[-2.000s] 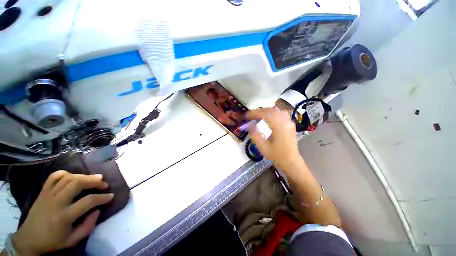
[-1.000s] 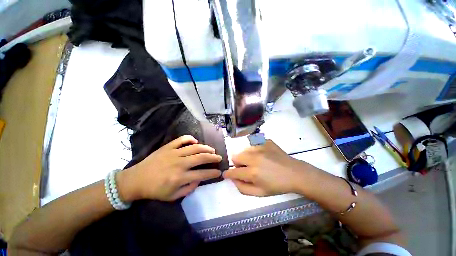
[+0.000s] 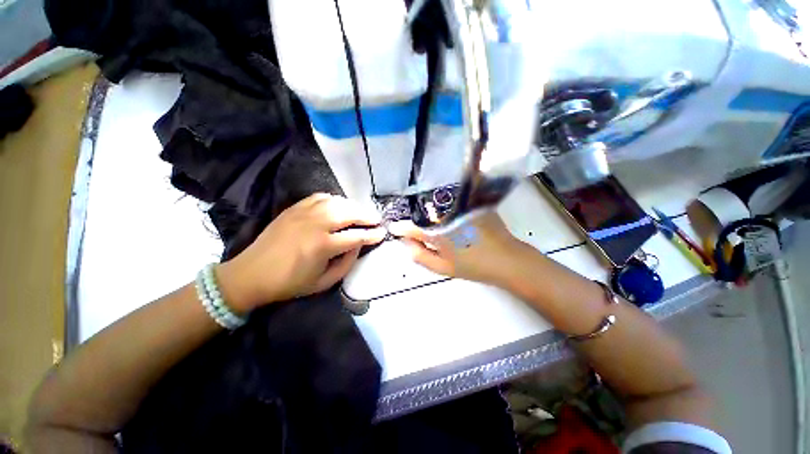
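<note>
A dark garment piece (image 3: 258, 173) lies left of the sewing machine head (image 3: 382, 80), and its cloth hangs over the front edge into the lap. My left hand (image 3: 306, 244) rests on the cloth just left of the presser foot area, its fingertips pinched at the cloth's edge. My right hand (image 3: 471, 248) is just right of the needle area, its fingertips meeting those of my left hand. The machine head partly covers it. The needle and what lies between the fingertips are too small or hidden to tell.
A smartphone (image 3: 604, 217) lies on the bed at right, with a blue round object (image 3: 639, 283) beside it. Snips (image 3: 684, 241) and tape rolls (image 3: 719, 208) are further right. A ruler strip (image 3: 471, 372) runs along the front edge. A tan surface (image 3: 35, 222) is at far left.
My right hand has come from the phone to the needle area. Since the last earlier frame, both hands have moved up towards the needle, and the dark folded piece no longer shows in front of it.
</note>
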